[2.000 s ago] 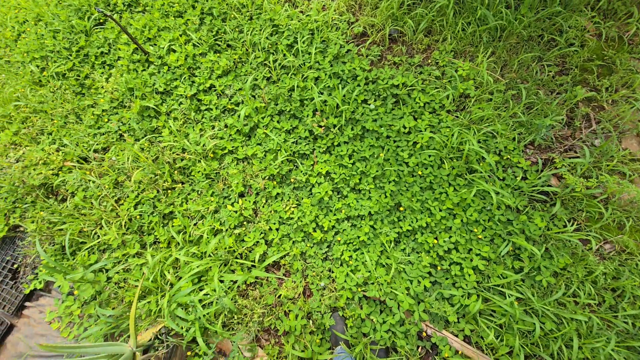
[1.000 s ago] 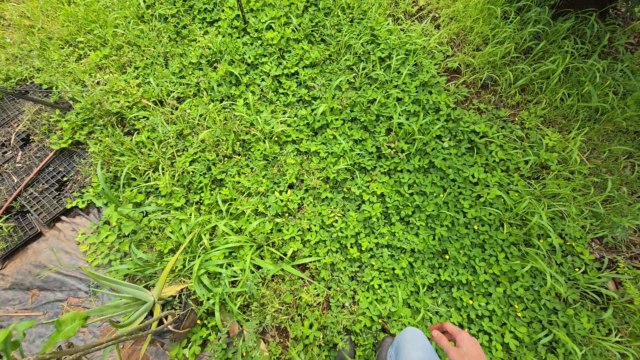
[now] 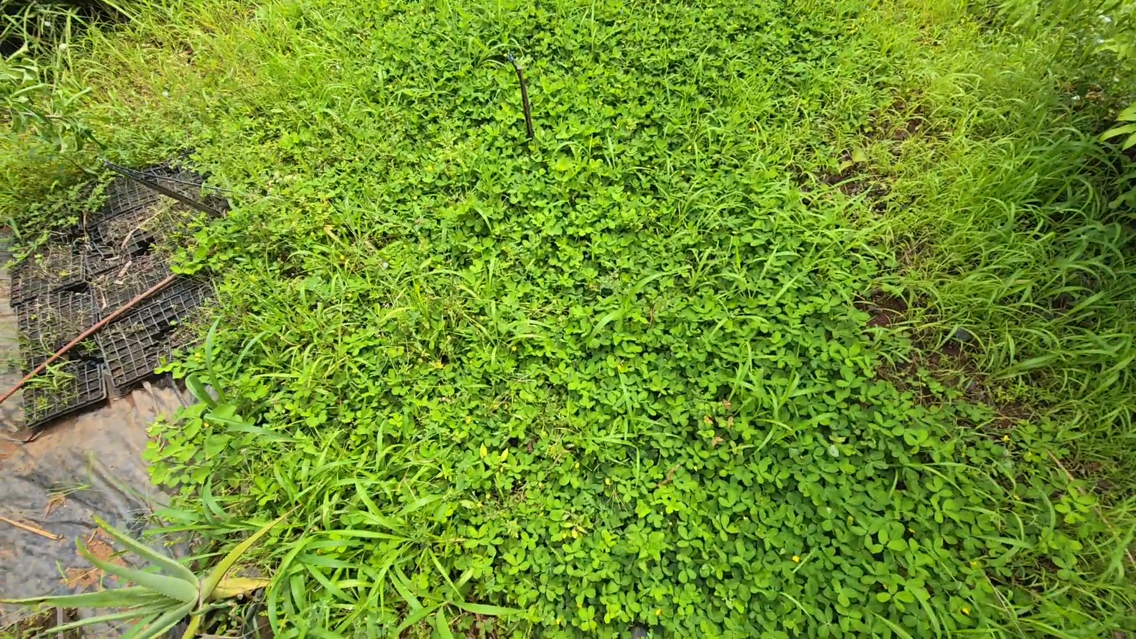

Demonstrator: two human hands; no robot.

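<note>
Neither my left hand nor my right hand shows in the head view. Low leafy ground cover [image 3: 621, 355] with small yellow flowers fills the middle, mixed with blades of grass. A thin dark stake [image 3: 524, 99] stands up out of the leaves at the upper centre.
Black plastic grid trays [image 3: 133, 333] lie at the left, with a reddish-brown rod [image 3: 98, 327] across them. Below them spreads a dirty ground sheet [image 3: 71, 470]. An aloe-like plant [image 3: 164, 586] grows at the lower left. Taller grass [image 3: 1047, 293] and bare soil patches border the right.
A hand and a knee, seen at the bottom edge a second ago, are out of view. The view has shifted, showing more of the trays and the stake.
</note>
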